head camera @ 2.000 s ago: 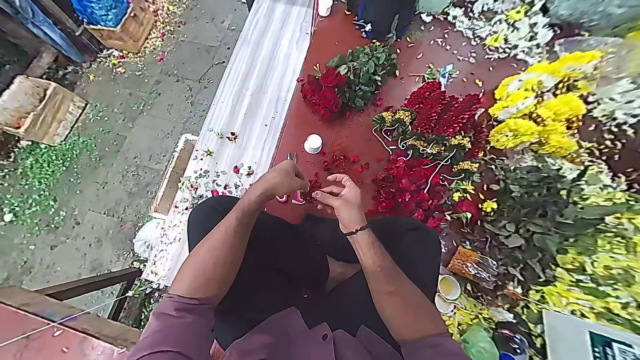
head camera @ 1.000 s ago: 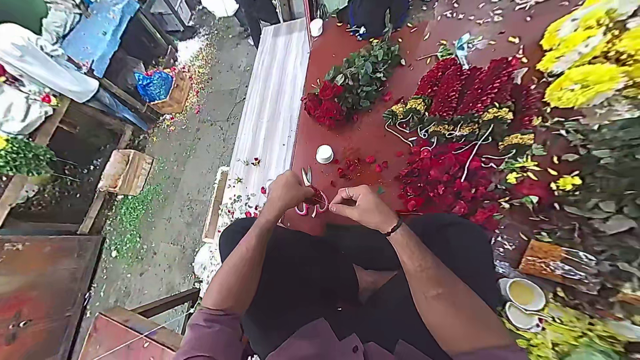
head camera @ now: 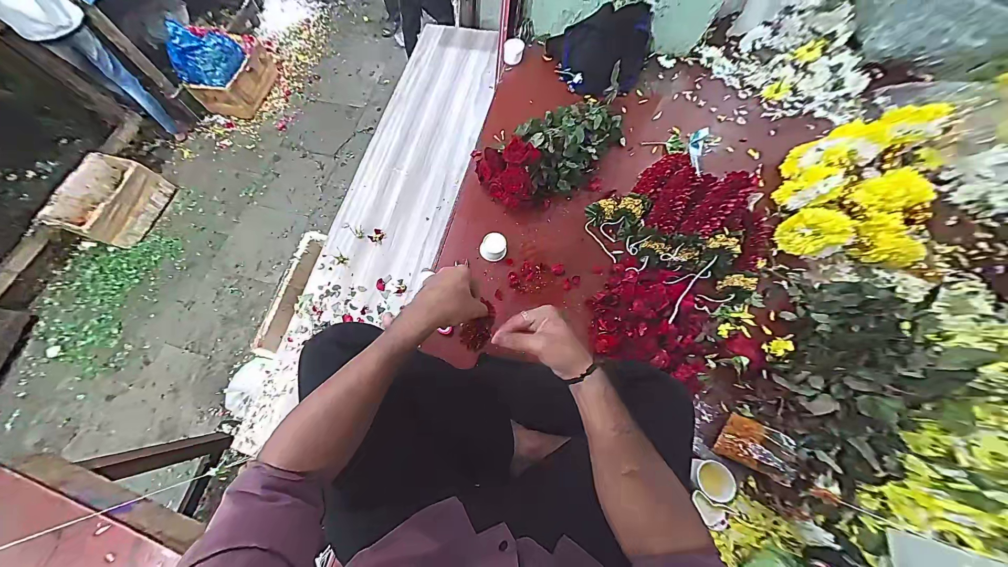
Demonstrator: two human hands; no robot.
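My left hand (head camera: 447,299) is curled above the red tabletop (head camera: 465,236), beside a small dark red clump (head camera: 476,329), perhaps petals. Whether it grips anything is unclear. Below it shows part of a pink scissor handle (head camera: 445,331); the rest is hidden. Just right of the clump, my right hand (head camera: 542,339) has thumb and fingertips together; anything between them is too small to see. Loose red petals (head camera: 531,277) lie beyond my hands, near a white round container (head camera: 494,247). A bunch of red roses (head camera: 508,169) with green leaves lies farther off.
Right of my hands are a heap of red roses (head camera: 642,315) and red garlands (head camera: 693,197) with white strings. Yellow chrysanthemums (head camera: 858,189) lie farther right. A cup (head camera: 715,481) stands by my right knee. At left are a white board (head camera: 409,142) and a wooden crate (head camera: 110,201).
My left hand has come down over the pink-handled scissors, whose blades and handles showed one second ago. The dark red clump now shows between my hands. The view has shifted.
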